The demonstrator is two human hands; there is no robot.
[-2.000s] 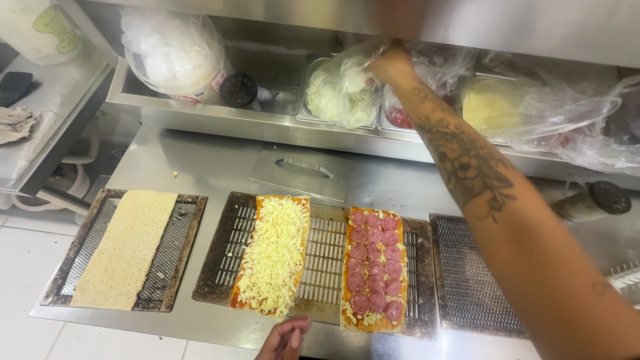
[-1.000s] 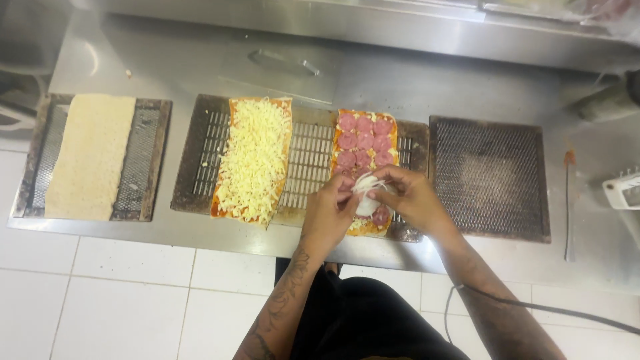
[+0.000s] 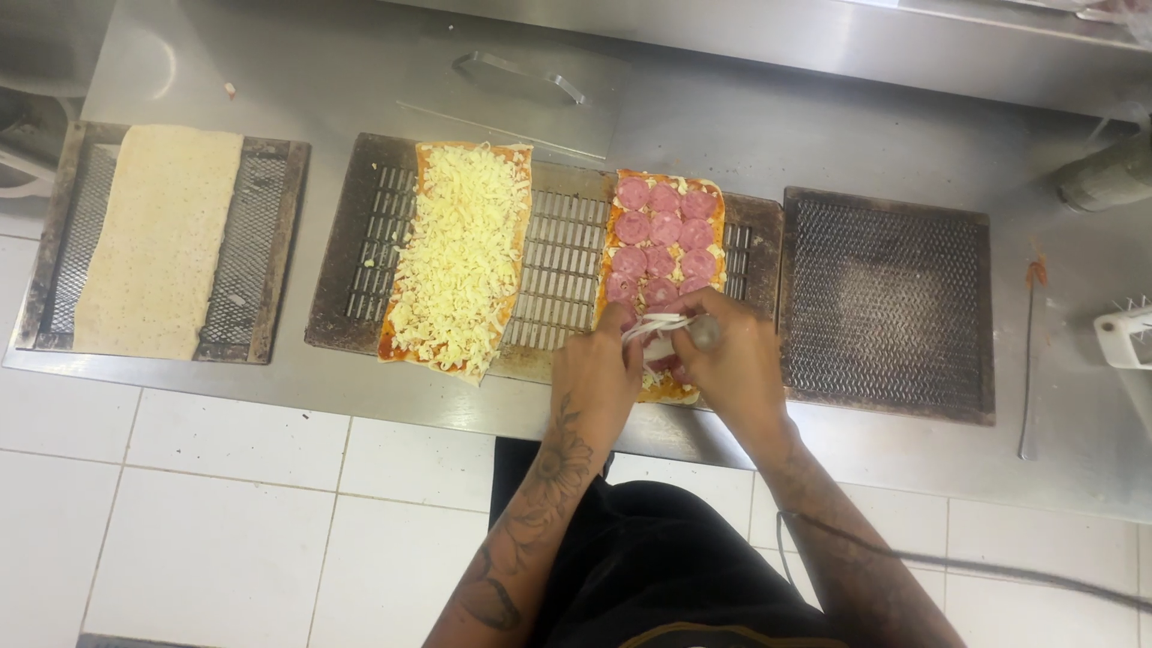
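My left hand (image 3: pixel 601 367) and my right hand (image 3: pixel 733 360) meet over the near end of a rectangular pizza (image 3: pixel 664 229) topped with salami slices and grated cheese. Between my fingertips are thin white onion slices (image 3: pixel 661 328), pinched by both hands. To the left, a second rectangular base (image 3: pixel 463 256) bears sauce and a thick layer of grated cheese. Both lie on slotted dark metal trays (image 3: pixel 562 270). My hands hide the near part of the salami pizza.
Plain flat dough (image 3: pixel 162 238) lies on a mesh tray (image 3: pixel 292 243) at far left. At right are a bare mesh tray (image 3: pixel 891 306), a thin metal utensil (image 3: pixel 1029 360) and a white spiked tool (image 3: pixel 1125 335). A handled lid (image 3: pixel 522 90) lies behind. A cable crosses my right forearm.
Two seconds ago my right arm reached into the ingredient containers at the back; now both hands are together over the salami pizza with onion. The view has tilted down.
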